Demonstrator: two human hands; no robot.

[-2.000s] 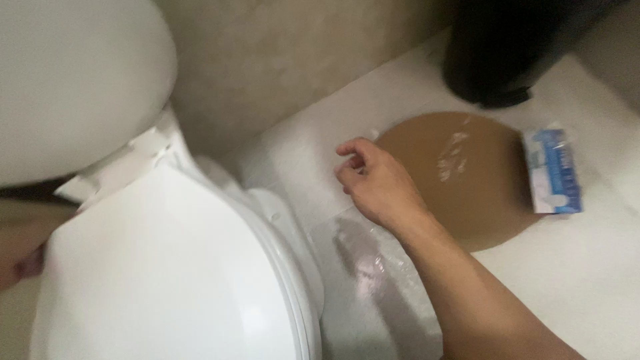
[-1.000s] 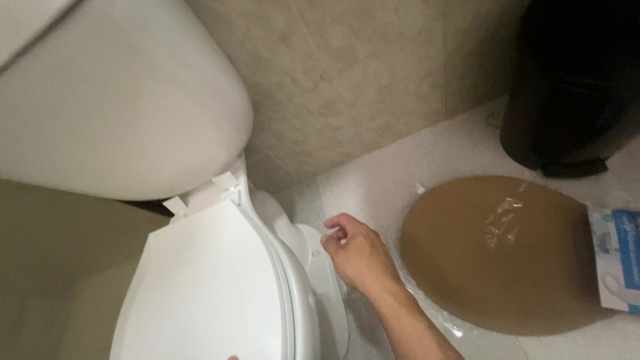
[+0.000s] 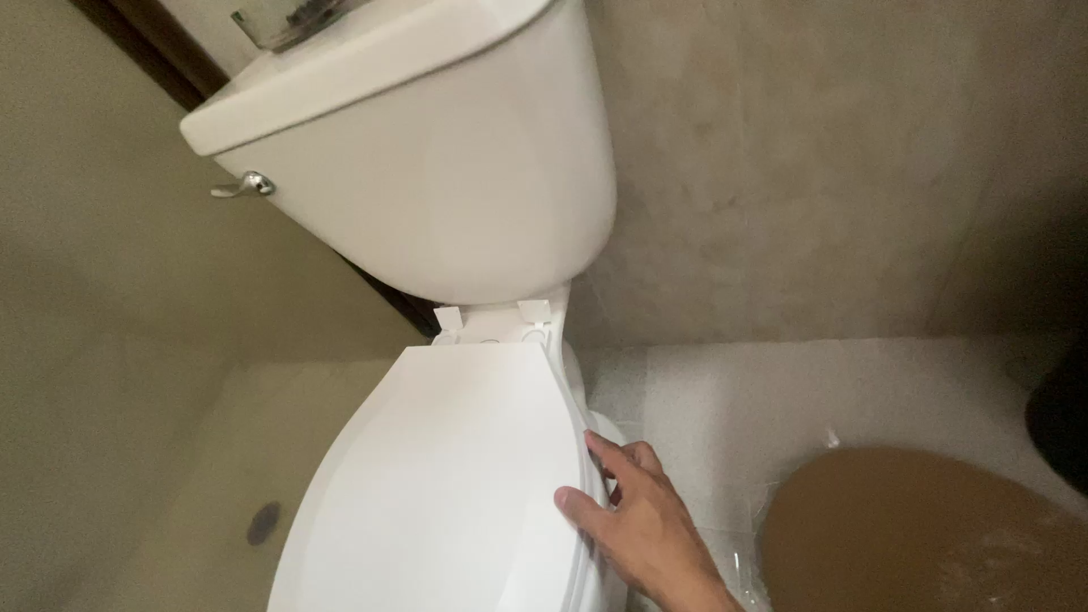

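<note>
My right hand (image 3: 642, 518) rests at the right edge of a closed white toilet lid (image 3: 442, 476), its thumb on top of the lid and its fingers along the side. Whether the fingers grip the rim underneath cannot be told. Behind the lid, two small white hinge caps (image 3: 535, 312) stand flipped up on the seat's hinge mounts. Above them is the white toilet tank (image 3: 442, 161) with a chrome flush lever (image 3: 246, 184) at its left. My left hand is out of view.
A brown cardboard oval (image 3: 909, 527) with clear plastic film lies on the tiled floor at the right. A black bin (image 3: 1062, 416) stands at the right edge. A glass container (image 3: 293, 21) sits on the tank top. A round floor drain (image 3: 263, 523) is at the left.
My right hand has moved from over the floor beside the bowl onto the lid's right edge. My left hand, partly seen earlier, has left the view. The view has shifted.
</note>
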